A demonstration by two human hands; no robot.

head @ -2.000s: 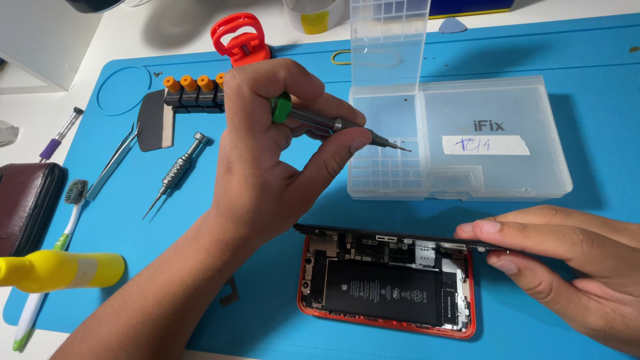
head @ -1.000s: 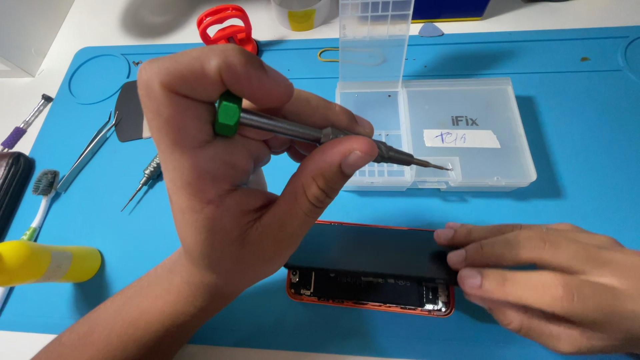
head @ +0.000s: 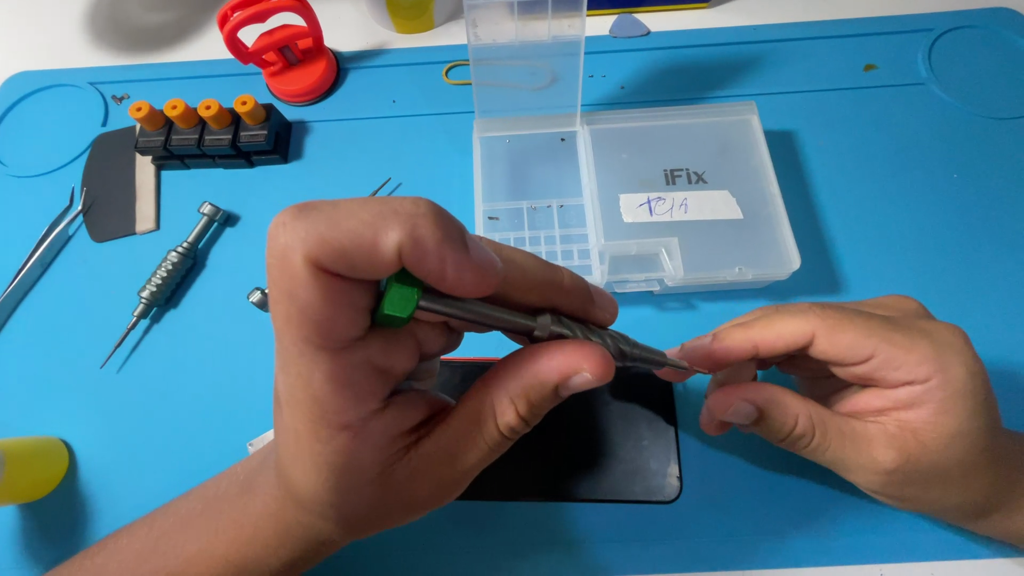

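My left hand holds a precision screwdriver with a green cap, its tip pointing right. At that tip are the fingers of my right hand; whether they pinch a tiny screw is too small to tell. Below my hands lies a smartphone with its dark screen lying over the red-edged frame, partly hidden by my left hand. Behind them stands a clear plastic parts box with a written label; its small-compartment side has the lid raised, and tiny screws lie in it.
On the blue repair mat are another screwdriver, tweezers, a dark flat pad, a black holder with orange-topped pieces and a red suction cup. A yellow container is at the left edge.
The screen was held tilted up over the open phone; now it lies down over it. My right hand has let go of it and moved to the screwdriver's tip.
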